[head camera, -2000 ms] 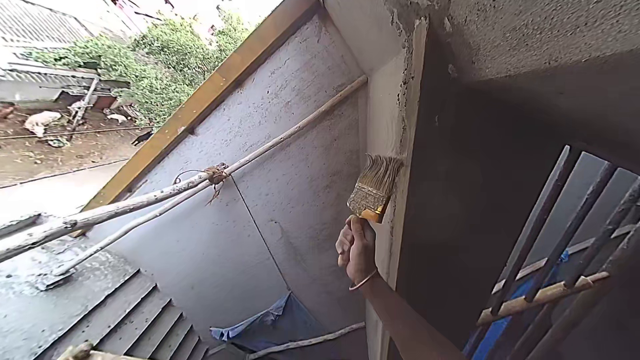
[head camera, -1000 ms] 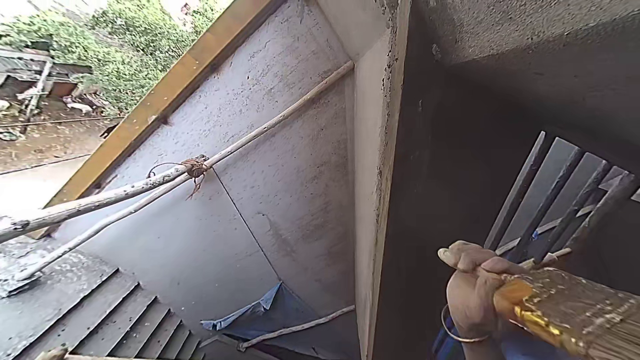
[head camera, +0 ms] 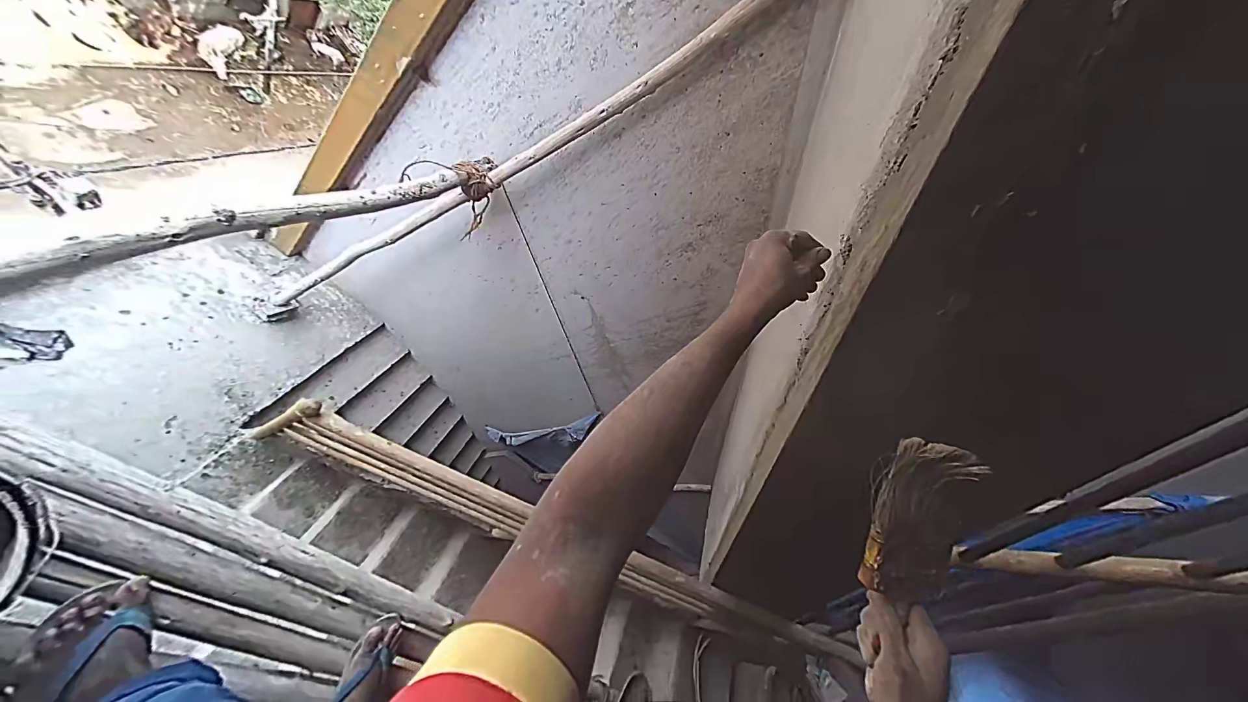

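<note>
My left hand is stretched out at the edge of the plastered wall corner, its fingers curled in and nothing seen in them; whether it touches the plaster I cannot tell. A red and yellow sleeve covers the upper part of that arm. Low at the right, my right hand is closed around a paintbrush, bristles up and splayed, with a yellowish band below them. The brush is apart from the wall corner, in front of a dark wall face.
Two wooden poles are tied together with cord. Sandalled feet rest on log poles over a stairway. Bundled poles cross below. Dark bars and blue sheeting are at the right.
The brush in my right hand was against the wall corner two seconds ago, then away from it at lower right. My left arm has come into view. The view has tilted down.
</note>
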